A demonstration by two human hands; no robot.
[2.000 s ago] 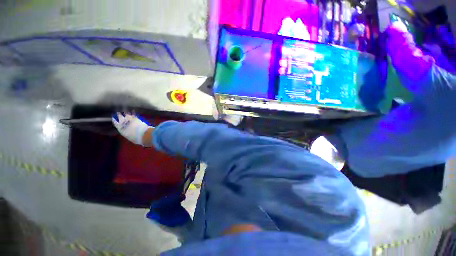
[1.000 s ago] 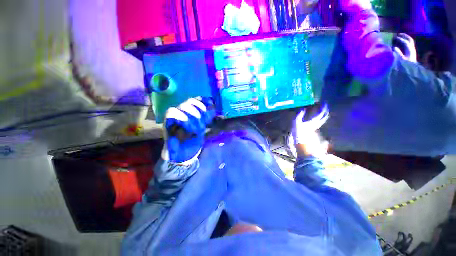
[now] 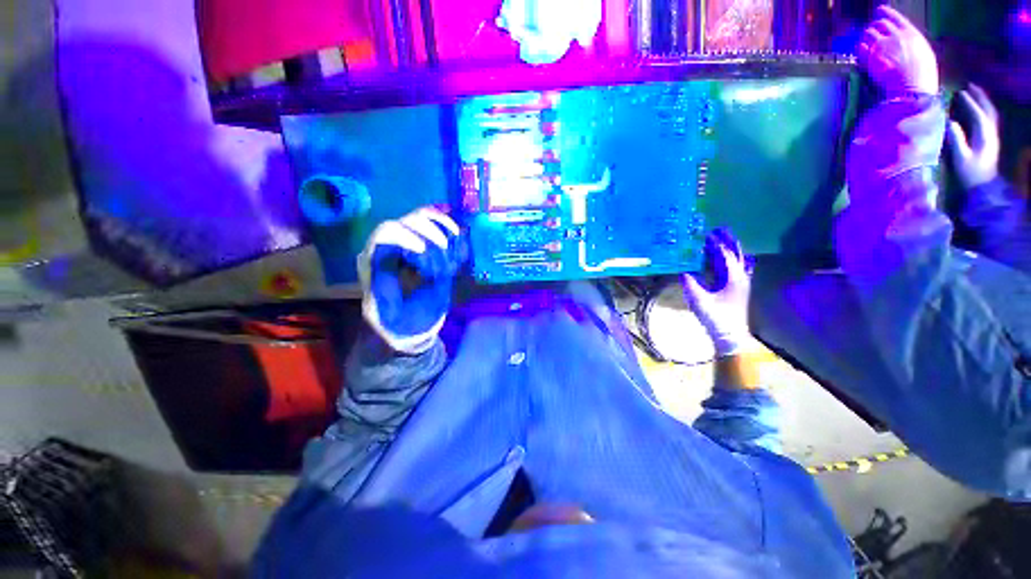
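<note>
A large circuit board (image 3: pixel 639 181) with a pale T-shaped and L-shaped patch lies on the teal-green mat (image 3: pixel 780 170) under violet light. A bright glare covers part of its left half. My left hand (image 3: pixel 413 277), gloved white with a dark blue palm, is curled at the board's lower left corner. Whether its fingertips hold anything is unclear. My right hand (image 3: pixel 719 288), in the same kind of glove, has its dark fingertips at the board's lower right corner. Whether they grip the edge is unclear.
A teal cylinder (image 3: pixel 331 199) with a dark opening stands left of the board. A white crumpled wipe (image 3: pixel 551 25) lies behind it. A black bin (image 3: pixel 215 396) with a red sheet is at lower left. Another person's gloved hands and sleeve (image 3: pixel 899 215) are at the right.
My right hand has moved up to the board's lower right corner. My left hand remains curled by the lower left corner. The view has shifted, showing more mat at the right.
</note>
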